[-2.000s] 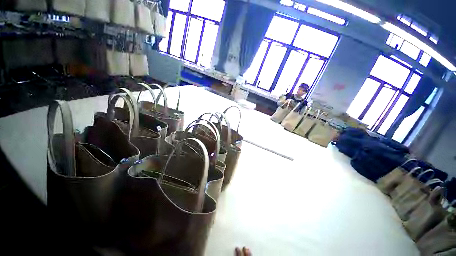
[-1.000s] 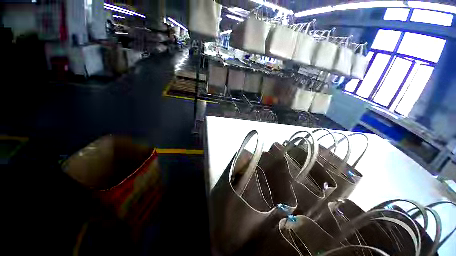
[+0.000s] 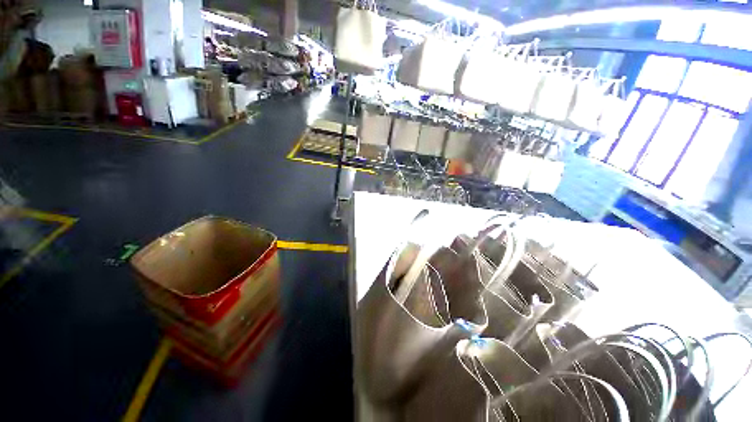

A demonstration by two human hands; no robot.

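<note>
Several taupe tote bags (image 3: 429, 363) stand close together on the white worktable (image 3: 660, 268) at the lower right. Their pale looped handles arch above the open mouths. Small bright blue tufts show at the rim corners of the nearest bags. The bags at the bottom edge are cut off by the picture. Neither my left hand nor my right hand is in view.
An open carton (image 3: 218, 309) with red bands stands on the dark floor left of the table. A rack with hanging pale bags (image 3: 429, 66) stands behind the table. A pale blue drawer cabinet (image 3: 577, 185) is near the windows. Yellow lines cross the floor.
The view has swung left from the windows and the table's far side to the carton and the floor. The fingertips at the bottom edge two seconds ago are gone. The picture is now brighter.
</note>
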